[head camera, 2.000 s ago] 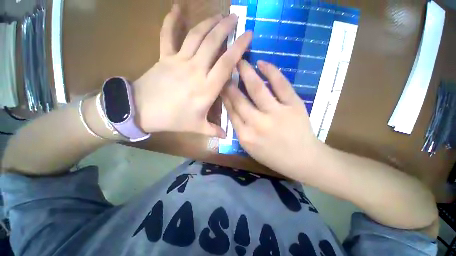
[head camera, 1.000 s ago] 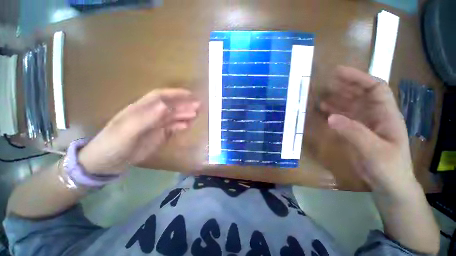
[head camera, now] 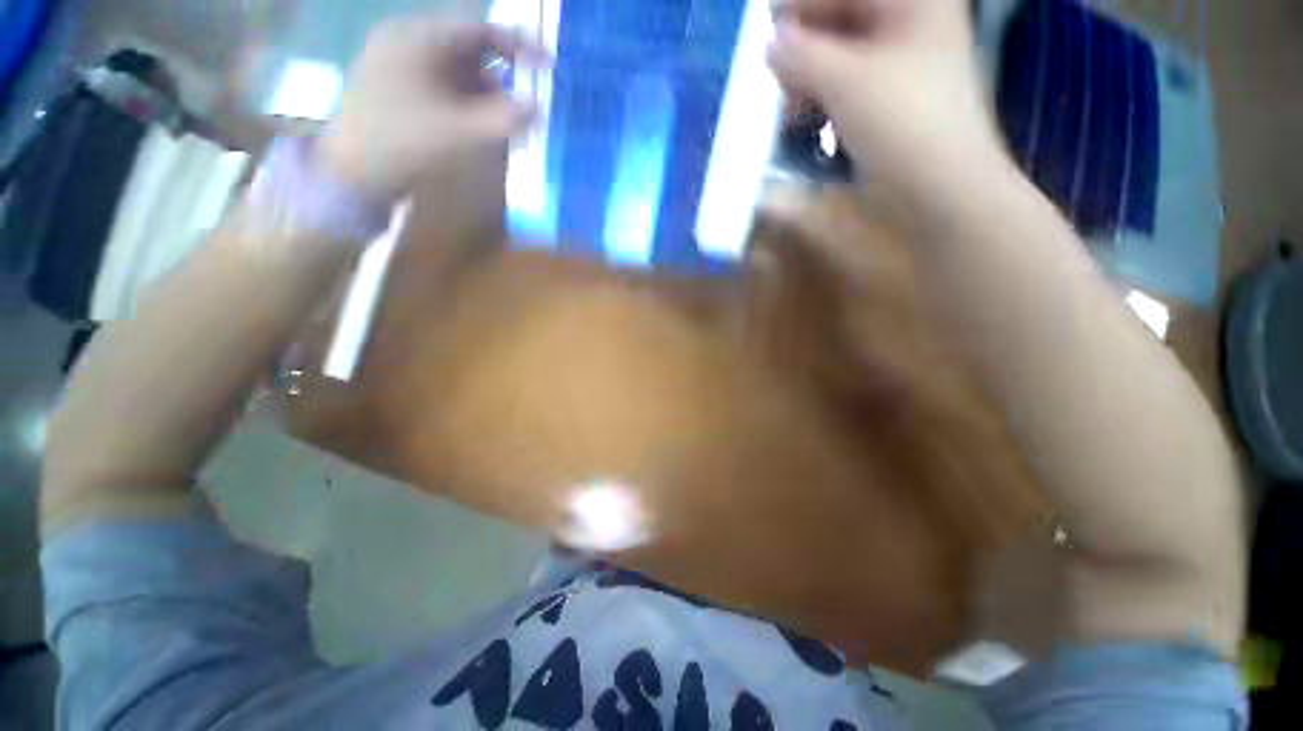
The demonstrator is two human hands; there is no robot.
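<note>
A blue solar panel point(head camera: 636, 129) with white strips along its left and right edges is held up at the top centre, its top cut off by the frame. My left hand point(head camera: 443, 107) grips its left edge between thumb and fingers. My right hand point(head camera: 865, 64) grips its right edge near the top. Both hands are blurred by motion. The panel's lower edge is above the brown tabletop point(head camera: 600, 386).
Dark blue cell strings point(head camera: 1082, 122) lie on a mat at upper right. A grey round container point(head camera: 1272, 364) stands at the right edge. White strips point(head camera: 165, 200) lie at far left, and a single white strip point(head camera: 366, 300) lies below my left wrist.
My hands were apart beside the panel and now hold its two side edges. The panel has moved off the tabletop, up and forward. The camera view has turned and shifted.
</note>
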